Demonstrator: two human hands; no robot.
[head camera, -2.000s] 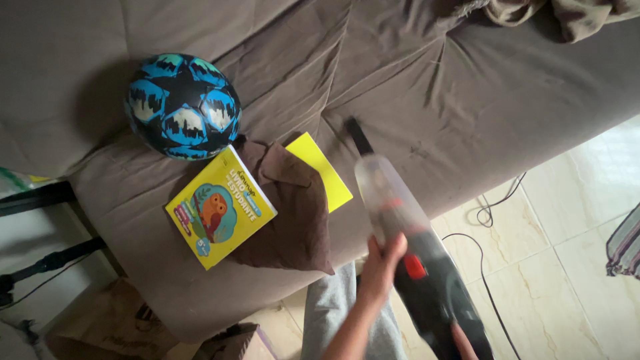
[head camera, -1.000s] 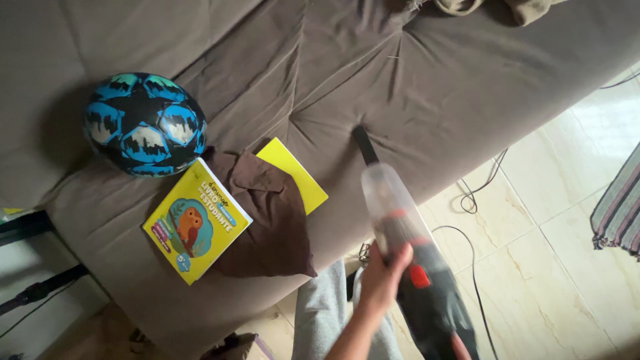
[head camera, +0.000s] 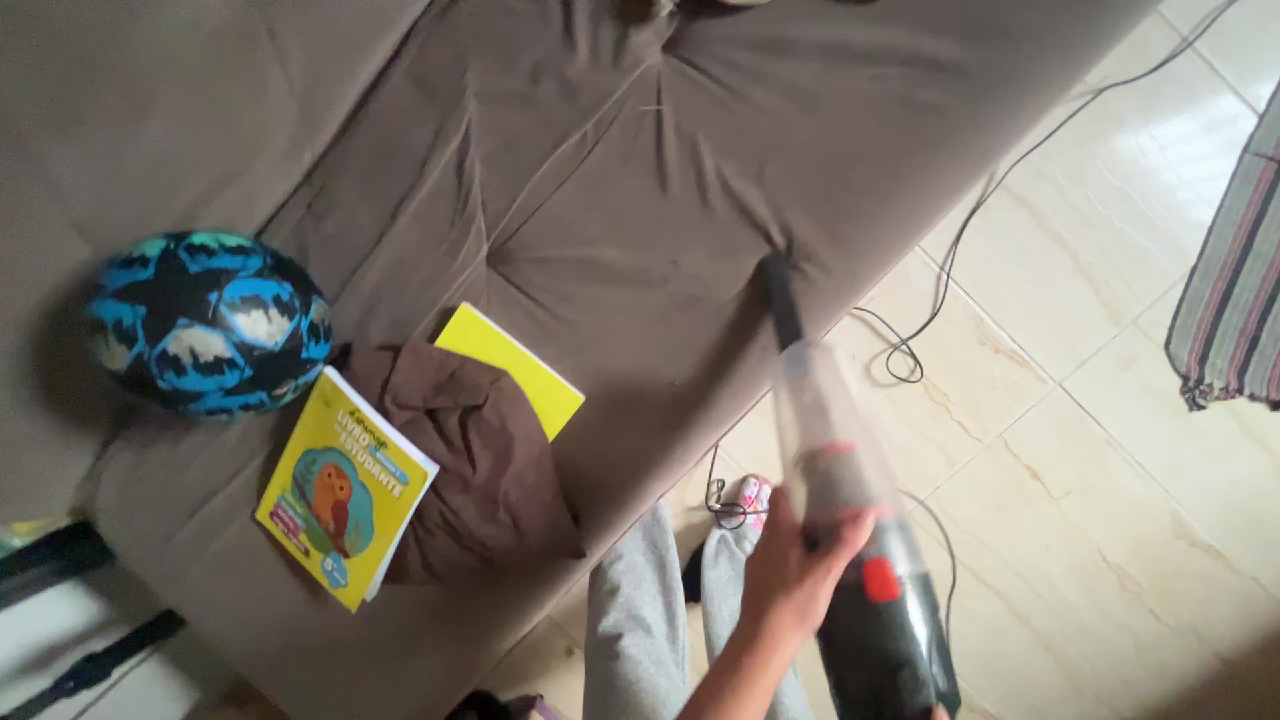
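My left hand (head camera: 800, 570) grips the clear front part of a handheld vacuum cleaner (head camera: 880, 620), near its red button. A fingertip of my right hand (head camera: 940, 712) shows at the vacuum's rear end; the rest is out of frame. The narrow black nozzle (head camera: 782, 300) points at the brown sofa seat (head camera: 620, 300), at a crease near the front edge. To the left, a blue and black ball (head camera: 210, 325) lies on the sofa, beside a yellow book with an owl picture (head camera: 345, 490), a crumpled brown cloth (head camera: 470, 450) and another yellow book or sheet (head camera: 515, 370).
A thin black cable (head camera: 960, 240) runs over the tiled floor (head camera: 1080, 480) beside the sofa. A striped fringed textile (head camera: 1225, 290) is at the far right. Legs in grey trousers (head camera: 640, 610) stand at the sofa's edge. Black bars (head camera: 90, 665) are at the lower left.
The vacuum's nozzle has moved right across the seat, towards the sofa's front edge. My left hand has stayed on the vacuum; less of my right hand shows. The view has shifted.
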